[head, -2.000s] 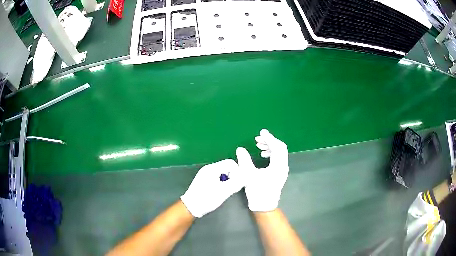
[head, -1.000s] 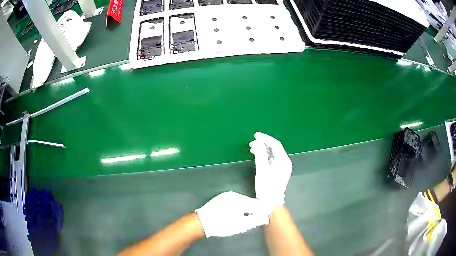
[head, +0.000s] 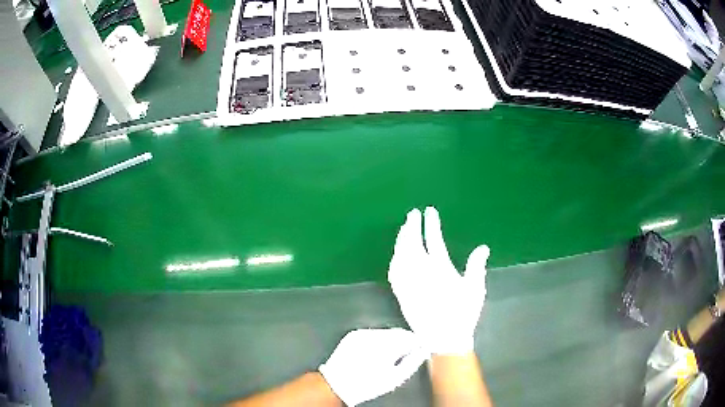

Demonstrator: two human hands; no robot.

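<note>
Both my hands wear thin white gloves, with bare forearms below them. My left hand (head: pixel 374 364) is low in the middle, its fingers closed at the cuff of the right glove (head: pixel 445 346). A small dark gap or spot shows on it; I cannot tell which. My right hand (head: pixel 437 286) is raised over the near edge of the belt, palm showing, fingers up and thumb out to the right. It holds nothing. The dark-blue piece cannot be made out.
The green conveyor belt (head: pixel 318 183) crosses the view. Behind it are a white blister tray (head: pixel 381 99) with some frames, a black tray stack (head: pixel 572 63) and a red sign (head: pixel 196 28). Guide rails (head: pixel 103 172) and a blue heap (head: pixel 70 346) are left; dark frames (head: pixel 648 274) and a person's sleeve (head: pixel 674 370) right.
My left hand has moved down to the right wrist. My right hand has turned and opened, its thumb now out to the right. The dark-blue piece seen on the left palm no longer shows clearly.
</note>
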